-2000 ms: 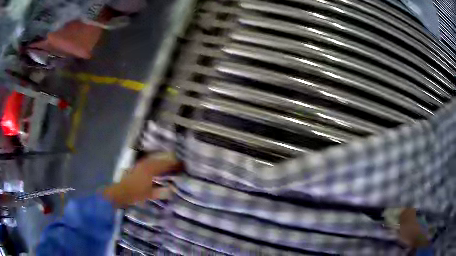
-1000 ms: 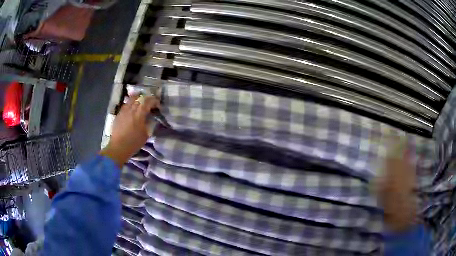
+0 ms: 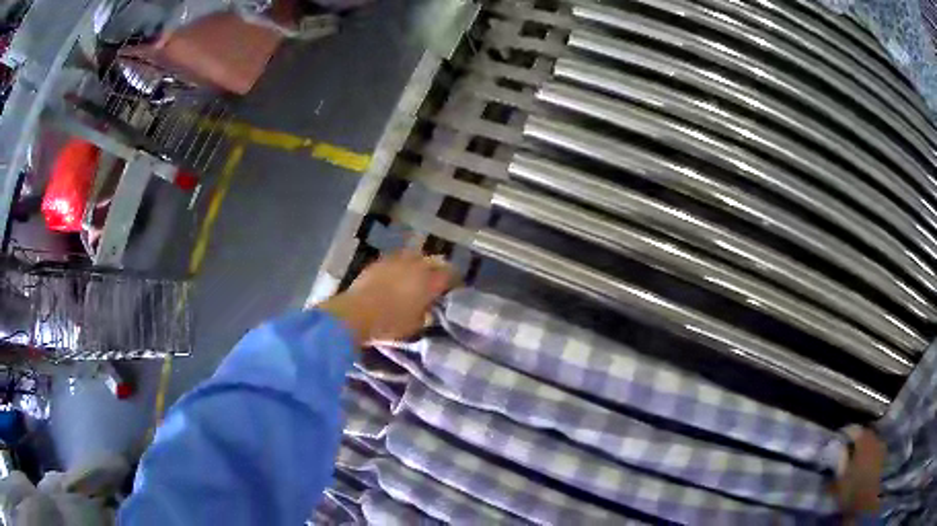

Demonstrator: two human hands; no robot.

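The purple-grey and white checked cloth (image 3: pixel 616 431) lies in long parallel folds over the metal bars (image 3: pixel 658 211). My left hand (image 3: pixel 396 298) is at the left end of the topmost fold, beside the rack's side rail; its fingers are bent at the cloth edge, but their grip is unclear. My right hand (image 3: pixel 861 473) is at the right end of the folds, low at the right, small and partly cut off by the sleeve and cloth. Its fingers are around the cloth there, with a pale patch on a fingertip.
The pale side rail (image 3: pixel 382 170) runs along the left of the rack. Beyond it are grey floor with yellow lines (image 3: pixel 214 221), a wire basket trolley (image 3: pixel 113 313), a bright red object (image 3: pixel 70 187) and a reddish-brown piece (image 3: pixel 221 51). Pale patterned cloth (image 3: pixel 894 36) lies top right.
The checked strip that lay flat across the bars is now a narrow fold beside the others. More bare bars show above it. My right hand has moved down to the fold's right end.
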